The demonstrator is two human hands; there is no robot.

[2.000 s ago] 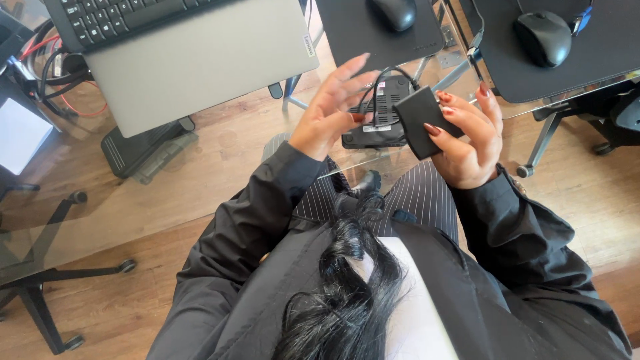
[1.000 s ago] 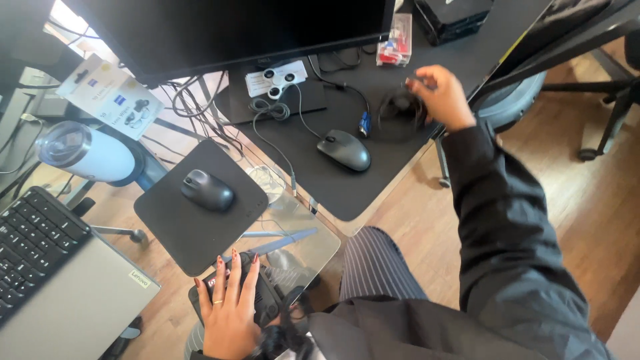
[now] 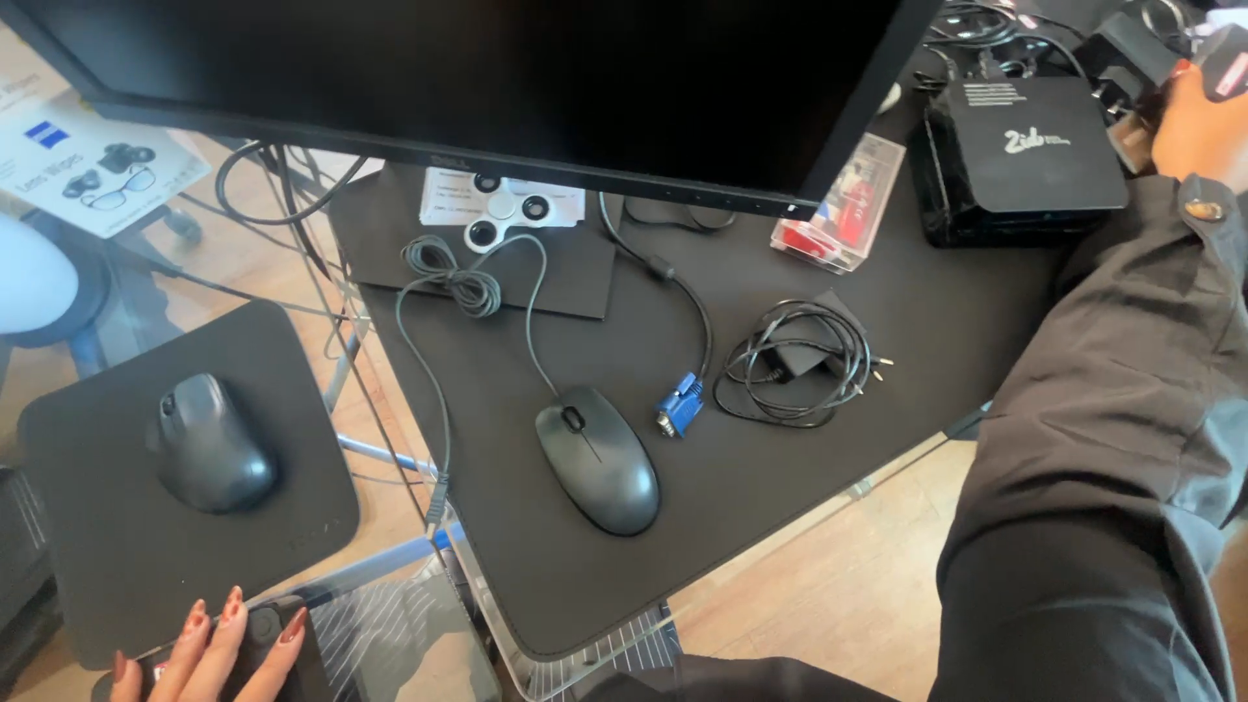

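My left hand point(image 3: 210, 653) rests with fingers spread on a black electronic device point(image 3: 283, 624) at the bottom left, partly cut off by the frame. At the far top right, my right hand point(image 3: 1204, 127) is among black adapters and cables; a dark object with a label point(image 3: 1224, 63) is at its fingers, and whether it is gripped is unclear. Beside that hand lies a black square box point(image 3: 1033, 146). A coiled black power adapter point(image 3: 799, 356) lies on the desk mat, right of a blue VGA connector point(image 3: 681, 405) and a wired mouse point(image 3: 597, 460).
A monitor point(image 3: 487, 88) spans the top. Below it are a white fidget spinner point(image 3: 502, 207) and a clear plastic box with red contents point(image 3: 843, 210). Another mouse point(image 3: 214, 444) sits on a mouse pad point(image 3: 88, 546) at left. A lens wipes pack point(image 3: 102, 166) is upper left.
The view has shifted right. My right hand has moved away from the coiled adapter, where it was one second ago, to the far right. My left hand stays on the black device.
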